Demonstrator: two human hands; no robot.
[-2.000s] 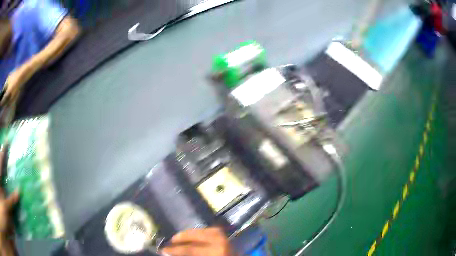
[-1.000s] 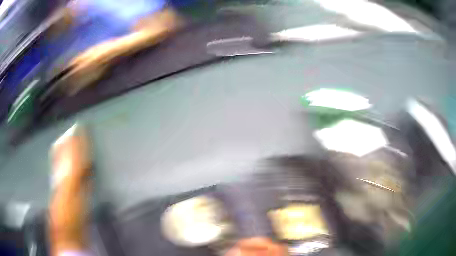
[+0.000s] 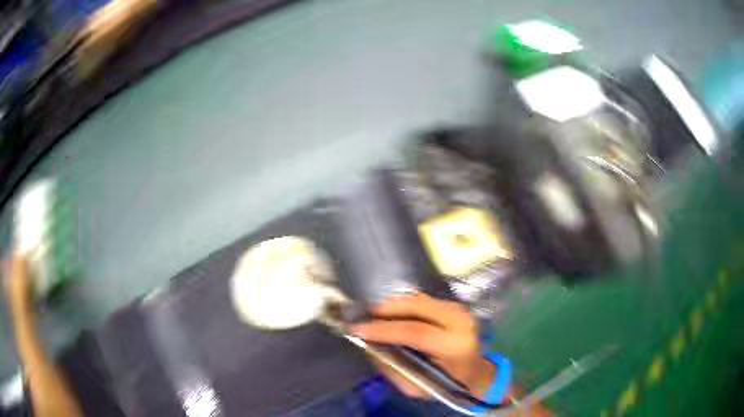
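My right hand (image 3: 432, 330), bare with a blue wristband, is closed around the soldering iron (image 3: 347, 313) at the lower centre. The iron's tip end points left, at the right rim of the round pale solder dross cup (image 3: 273, 283); I cannot tell whether it touches. A pale hose runs from the iron under the hand. My left hand (image 3: 22, 281) is at the far left, blurred, on the near side of a green and white circuit board (image 3: 50, 236) over the grey belt. Its fingers are mostly hidden.
The yellow sponge (image 3: 463, 241) lies in the stand tray right of the cup. Behind it are the black unit (image 3: 563, 199) and green solder spool (image 3: 530, 49). The grey conveyor belt (image 3: 269, 138) runs behind the black bench edge. Another person's arm (image 3: 110, 24) is at top left.
The left hand now shows with a board at the far left; a second ago only the forearm over the belt showed. The right hand and iron have come further into view beside the cup. The camera view has shifted.
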